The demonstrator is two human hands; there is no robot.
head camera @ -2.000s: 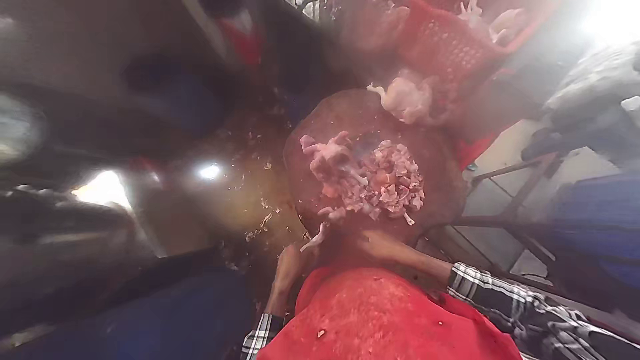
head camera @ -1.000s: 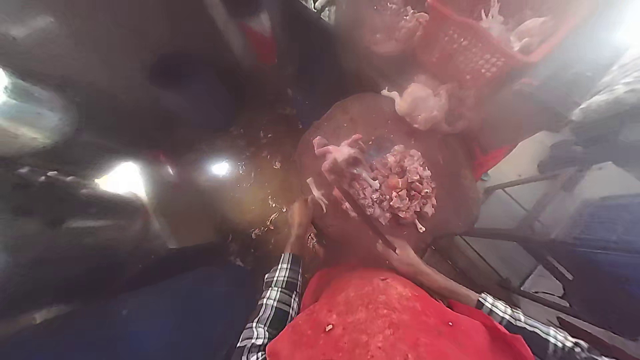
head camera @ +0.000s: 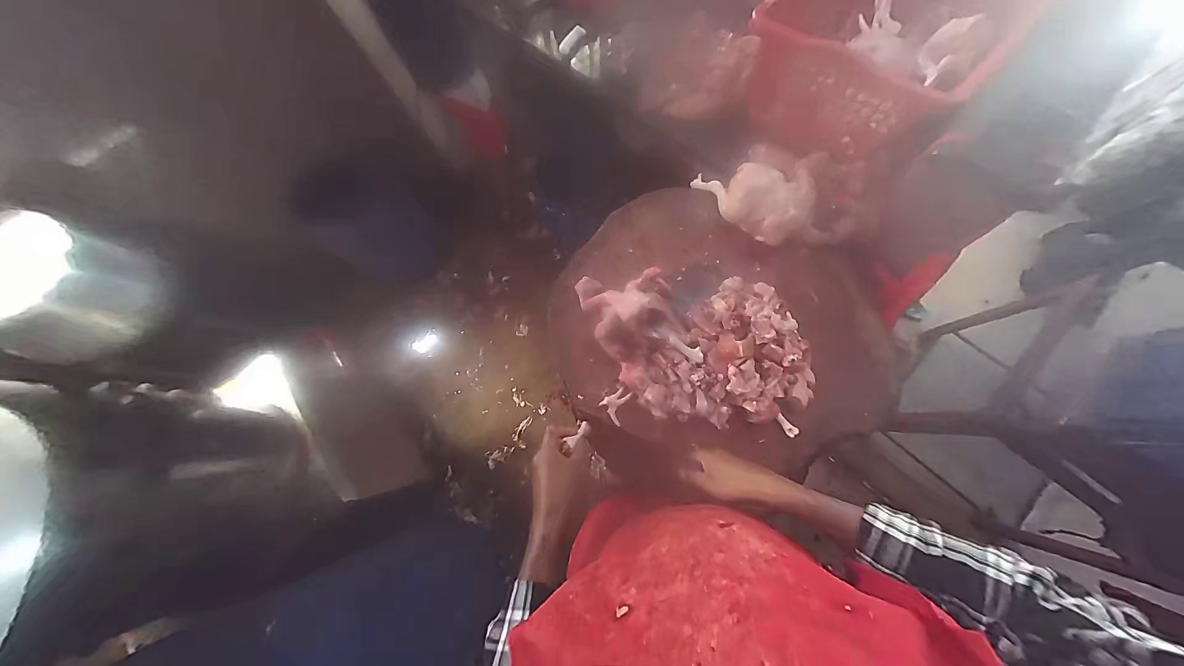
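A round wooden chopping block [head camera: 851, 342] bears a heap of chopped raw chicken pieces [head camera: 749, 347]. A larger piece of chicken carcass [head camera: 634, 310] lies against the heap's left side. My left hand [head camera: 561, 462] is at the block's lower left edge, its fingers closed on a small pale chicken piece [head camera: 575, 437]. Below the heap, my right hand [head camera: 717, 474] is low over the near edge; its fingers are blurred, and what it holds cannot be made out. A whole plucked chicken [head camera: 768, 199] rests at the block's far edge.
Beyond the block stands a red plastic basket [head camera: 851, 97] with plucked chickens [head camera: 888, 46] inside. Scraps [head camera: 523, 421] litter the surface left of the block. Metal frame bars [head camera: 953, 427] run along the right. A red apron [head camera: 731, 592] covers my front.
One second ago a long dark blade-like thing reached from my right hand across the block; it is not plain now. The carcass piece has shifted against the heap.
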